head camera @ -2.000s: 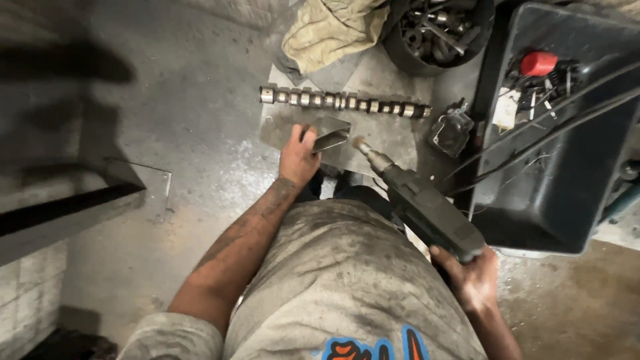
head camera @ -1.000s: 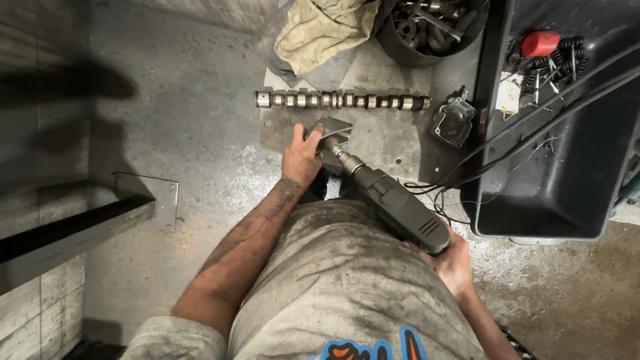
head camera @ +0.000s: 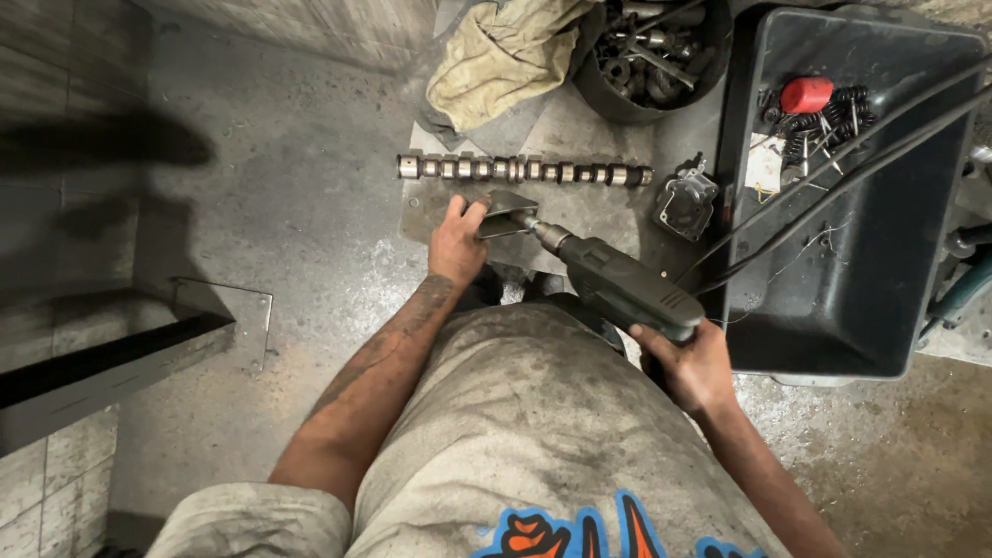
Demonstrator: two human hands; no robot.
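My left hand [head camera: 459, 242] grips a small angled metal part [head camera: 508, 215] by its left side, above a metal sheet. In my right hand [head camera: 694, 363] is the rear end of a dark power drill [head camera: 632, 283], its chuck pointing up and left. The tool in the chuck reaches the right side of the metal part; whether it turns cannot be told. Just beyond my left hand a camshaft [head camera: 523, 170] lies across the sheet. A cast metal housing or cover [head camera: 686, 203] lies to the right of the camshaft.
A black bucket [head camera: 655, 116] of metal parts stands at the back beside a crumpled cloth [head camera: 496, 66]. On the right is a black plastic tray [head camera: 837, 341] holding a red object [head camera: 806, 94], springs and valves. Dark cables [head camera: 845, 170] cross over it. A dark beam [head camera: 116, 364] juts in from the left.
The drill has moved left from its place two seconds ago, where its tip was apart from the metal part; now the tip is at the part. My left hand keeps its grip.
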